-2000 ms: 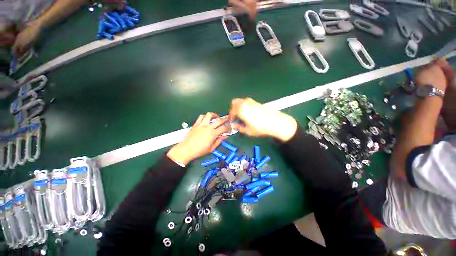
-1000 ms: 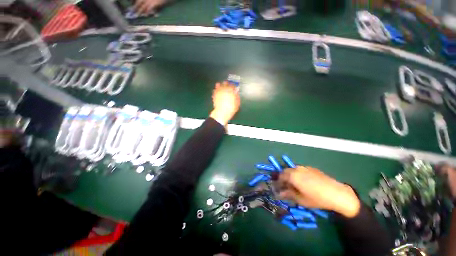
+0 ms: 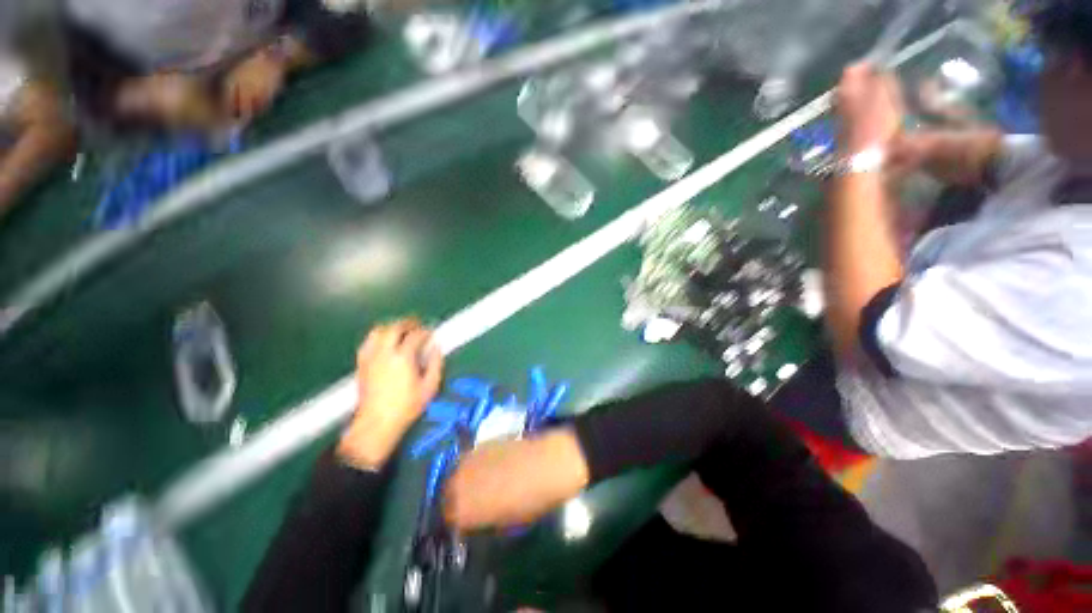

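Note:
The frame is blurred. My left hand [image 3: 395,377] is at the pale metal rail, back up with fingers curled; whether it holds anything is hidden. My right hand [image 3: 513,481] reaches down over the heap at the bench; its fingers are blurred and cannot be made out. Blue battery cells [image 3: 477,395] lie between and beyond my hands. Dark wired parts [image 3: 434,557] lie below my right hand. A loop-shaped housing [image 3: 204,365] lies on the green belt to the left of my left hand.
A stack of housings [image 3: 114,563] is at the lower left. More housings [image 3: 557,183] lie on the far part of the belt. A heap of circuit boards and small parts [image 3: 719,281] is at right, beside a neighbour's arm [image 3: 865,222]. Blue cells [image 3: 150,180] lie across the belt.
The view has swung right. My left hand has come back from the belt to the rail, and a housing lies on the belt behind it. My right hand stays over the heap.

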